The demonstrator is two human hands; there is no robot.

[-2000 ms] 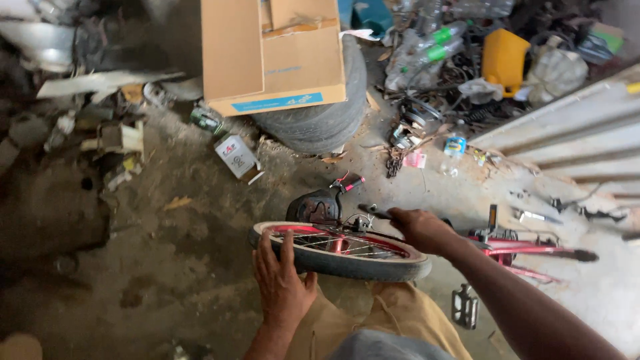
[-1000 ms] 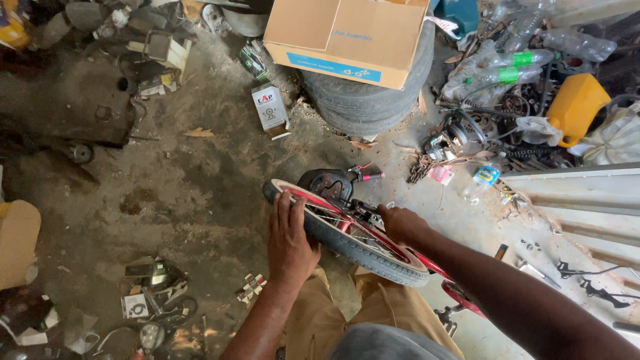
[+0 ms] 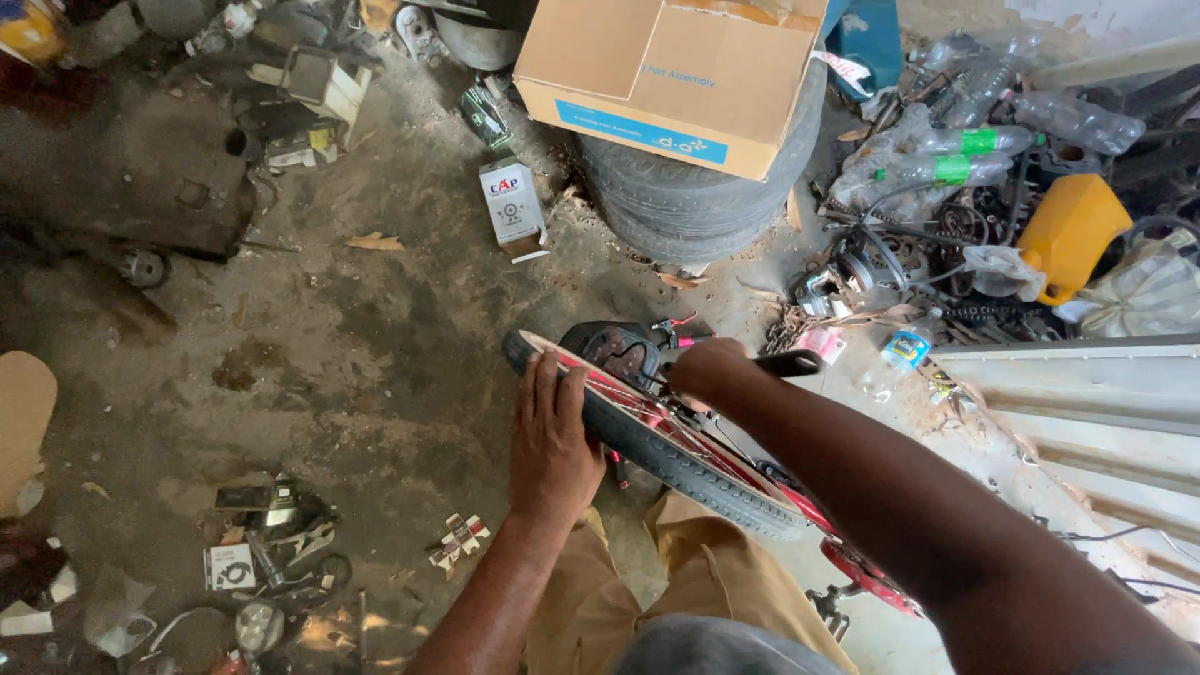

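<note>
A small bicycle wheel with a black tyre (image 3: 675, 469) and red rim stands tilted before my knees. My left hand (image 3: 553, 431) lies on its tyre at the near left, fingers over the edge. Beside the axle, my right hand (image 3: 708, 375) is closed around a dark-handled tool (image 3: 792, 364); its working end is hidden. The red bicycle frame (image 3: 867, 577) runs toward the lower right, partly behind my right forearm. Past the wheel are the black bicycle saddle (image 3: 614, 352) and a pink handlebar grip (image 3: 696, 339).
Stacked tyres (image 3: 694, 216) carry a cardboard box (image 3: 656, 84). A small white box (image 3: 513, 208) lies left of them. Plastic bottles, a yellow jug (image 3: 1073, 239) and scrap parts crowd the right, above a corrugated metal sheet (image 3: 1087, 403). More loose parts (image 3: 281, 544) lie at lower left.
The wheel has turned to a steeper slant, its right side nearer my body. My right hand has shifted on the tool, whose handle now points right. The view has swung left.
</note>
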